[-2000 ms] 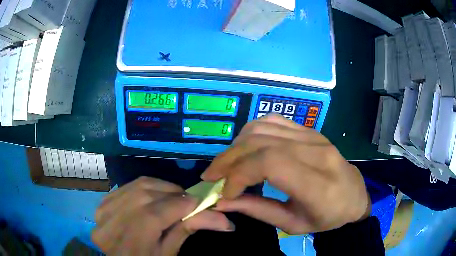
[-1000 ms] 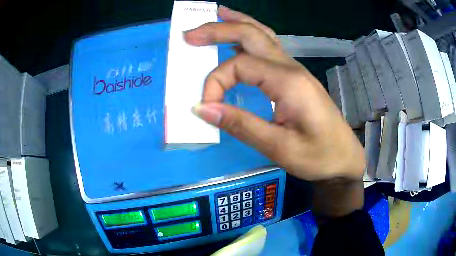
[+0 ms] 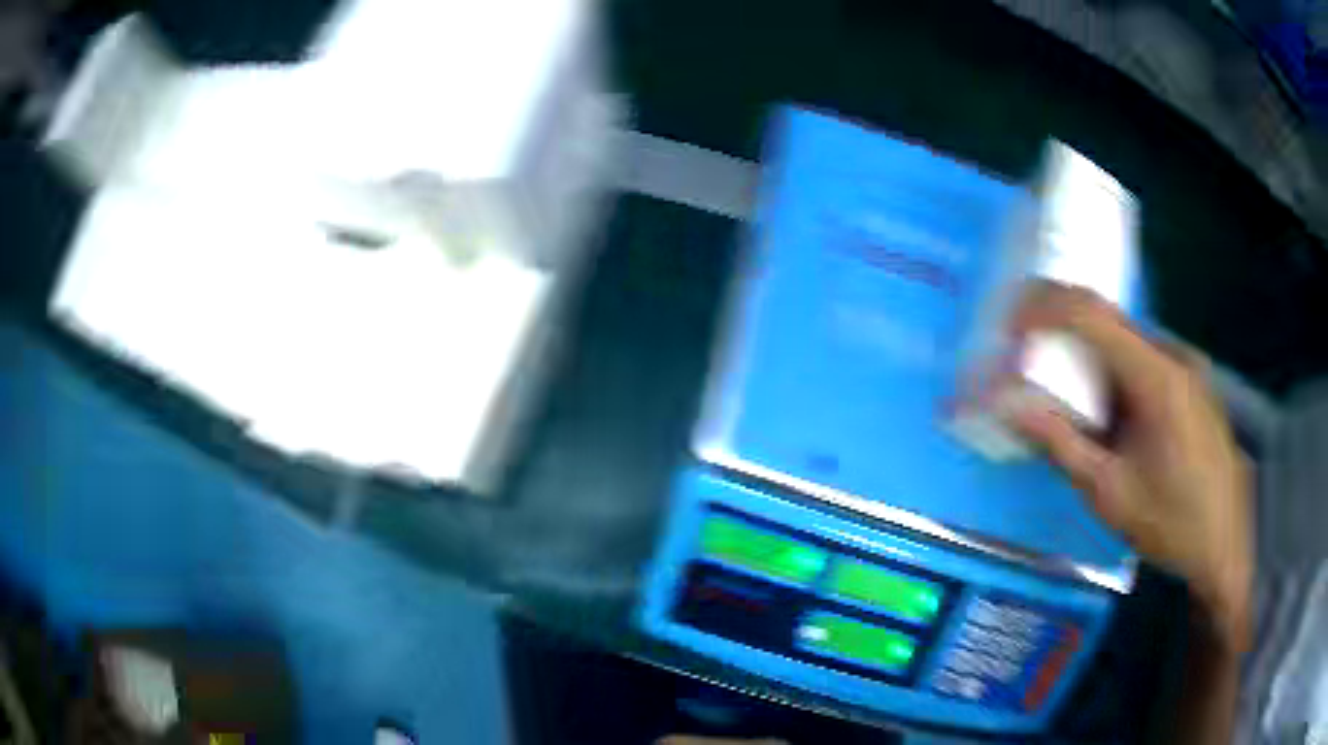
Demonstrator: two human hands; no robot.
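The white product box (image 3: 1085,233) stands on the right part of the blue weighing platform (image 3: 859,349) of the counting scale. My right hand (image 3: 1136,415) is closed around the near end of the box. The frame is blurred, so whether the box is lifted cannot be told. The scale's three green displays (image 3: 874,590) are lit but unreadable. Only a small skin-coloured sliver shows at the bottom edge, perhaps my left hand; its fingers are not visible.
Stacked white boxes (image 3: 291,320) stand on the dark green bench (image 3: 597,393) left of the scale, with more piled higher behind. A brown carton (image 3: 240,684) is on the blue floor at lower left. Pale blurred boxes show at the right edge.
The view has swung left, bringing the left stacks into sight. My right hand has gone from pinching over the box's face to gripping its near end. The pale sheet has left view.
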